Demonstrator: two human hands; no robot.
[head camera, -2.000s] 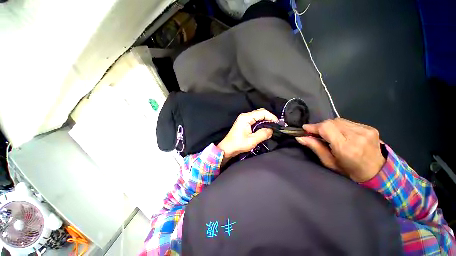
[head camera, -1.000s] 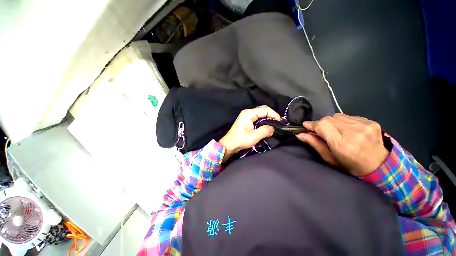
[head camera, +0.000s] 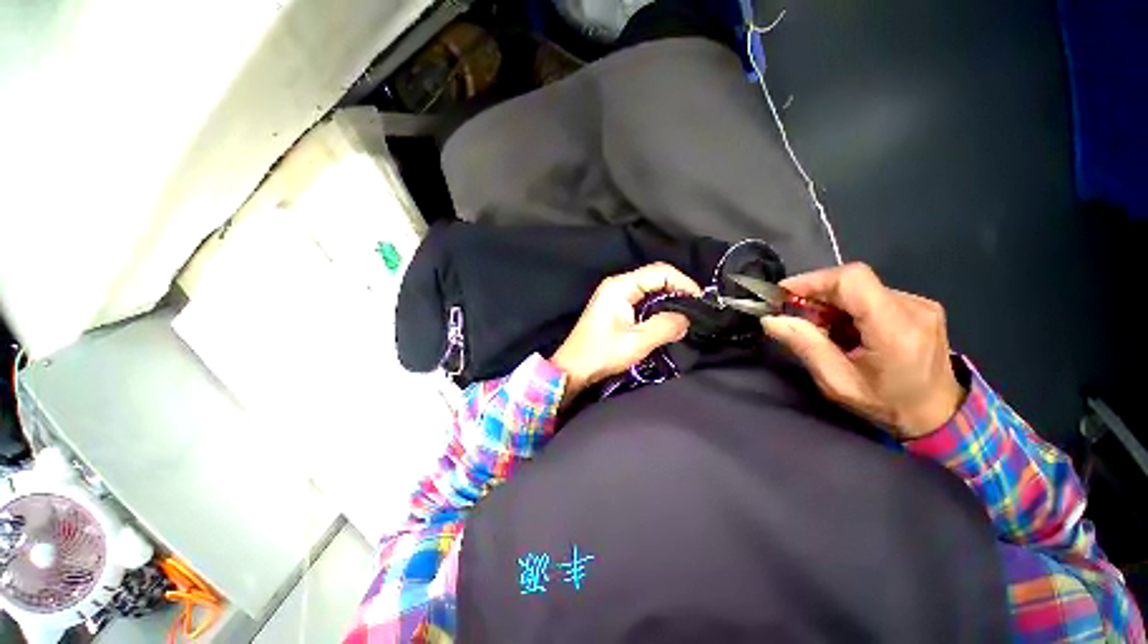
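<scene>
A soft black fabric article (head camera: 529, 283) lies across my lap, with a shiny zip pull (head camera: 455, 340) at its left end. My left hand (head camera: 626, 330) pinches the black edge with its pale speckled trim between thumb and fingers. A looped end with a white line (head camera: 745, 264) sticks up between my hands. My right hand (head camera: 888, 346) holds small snips with red grips (head camera: 812, 310). Their silvery pointed blades are apart and point left at the trim beside the loop. Whether the blades touch it, I cannot tell.
A white cloth-covered table (head camera: 151, 138) and white sheets (head camera: 296, 340) with a green mark are at left. A pink-and-white fan (head camera: 53, 547) and orange cord (head camera: 189, 596) are at lower left. A pale thread (head camera: 796, 157) runs along the dark surface's edge at upper right.
The red-gripped snips now show with blades apart in my right hand, where earlier its fingers were at the fabric edge with a thin, narrow item. My left hand has hardly moved.
</scene>
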